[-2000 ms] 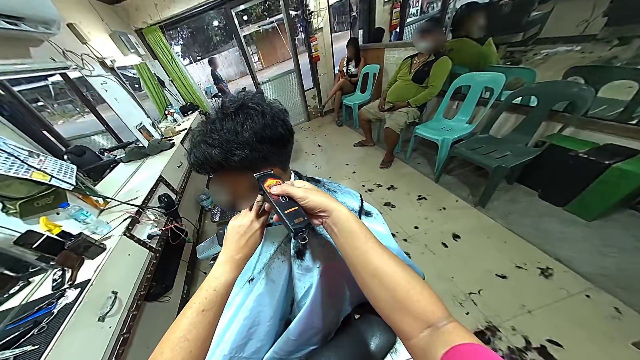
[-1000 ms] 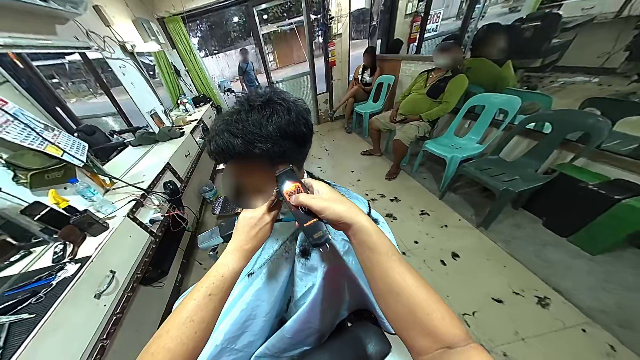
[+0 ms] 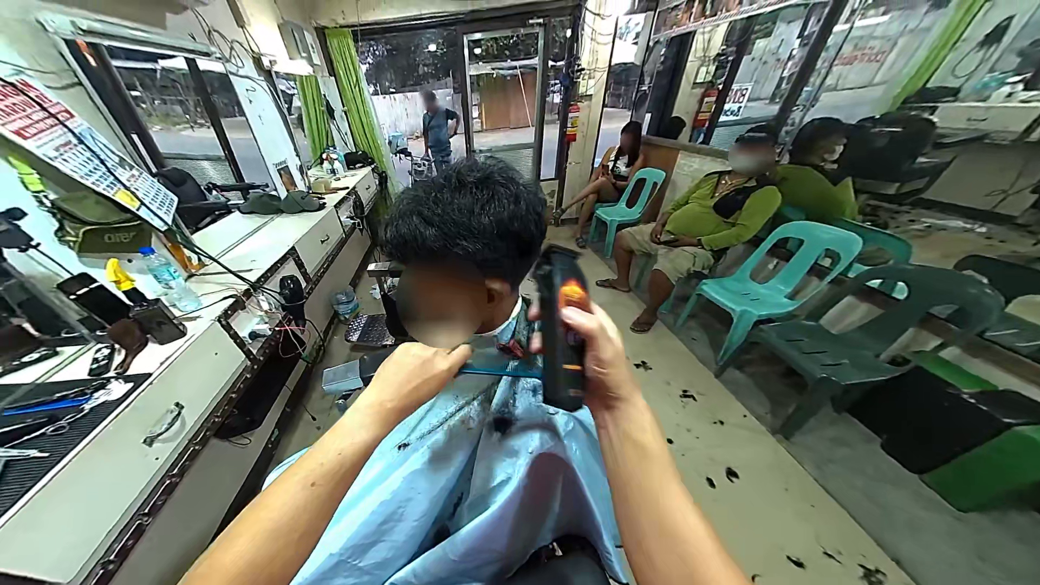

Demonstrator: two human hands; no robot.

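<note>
A seated person with thick dark hair (image 3: 467,211) wears a light blue barber's cape (image 3: 455,487) with hair clippings on it. My right hand (image 3: 601,349) is closed around a black hair clipper (image 3: 561,333), held upright beside the person's neck and apart from the head. Just below the chin, my left hand (image 3: 422,370) grips a thin blue comb (image 3: 500,370), which points right toward the clipper; the clipper hides its far end.
A white counter (image 3: 187,398) with scissors, a bottle and other tools runs along the left. Green plastic chairs (image 3: 772,276) and seated people line the right. Hair clippings lie on the floor (image 3: 691,455). Black and green bins (image 3: 959,431) stand at the right.
The clipper in my right hand has moved away from the side of the head and now stands upright. The comb now shows in my left hand, which has come down from the face.
</note>
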